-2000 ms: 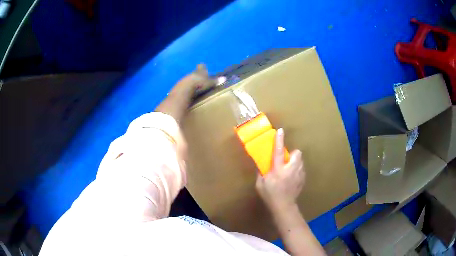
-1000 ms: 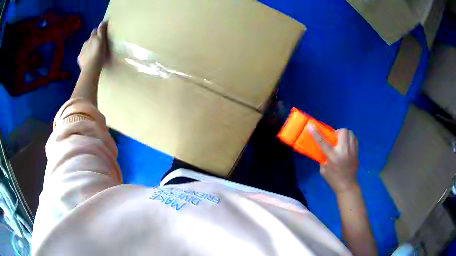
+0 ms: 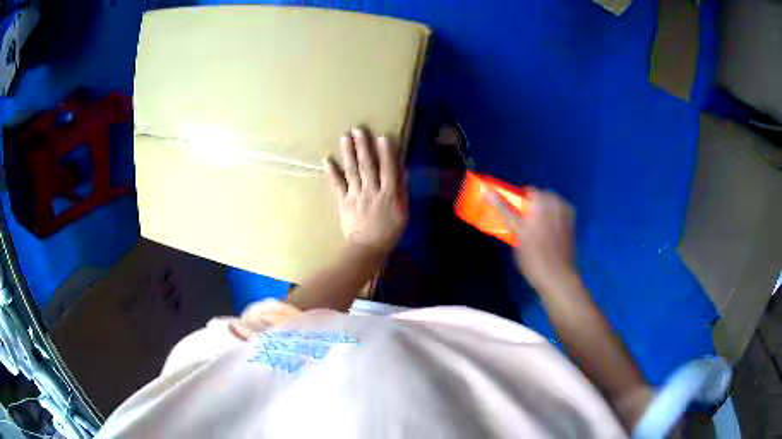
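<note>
A brown carton lies in front of me with its flaps closed and a shiny strip of clear packing tape along the middle seam. My left hand rests flat, fingers spread, on the carton's top near its right edge, over the end of the seam. My right hand holds the orange-red tape gun to the right of the carton, apart from it. The right hand is slightly blurred. The carton's right side is mostly dark and hard to see.
A red plastic stool stands at the left on the blue floor. Brown cardboard lies at the lower left, and more cardboard lies at the right. White units show at the lower left edge.
The carton sits turned and lower-angled compared with before. My left hand has moved from its far left edge to its right part. The tape gun has moved slightly left.
</note>
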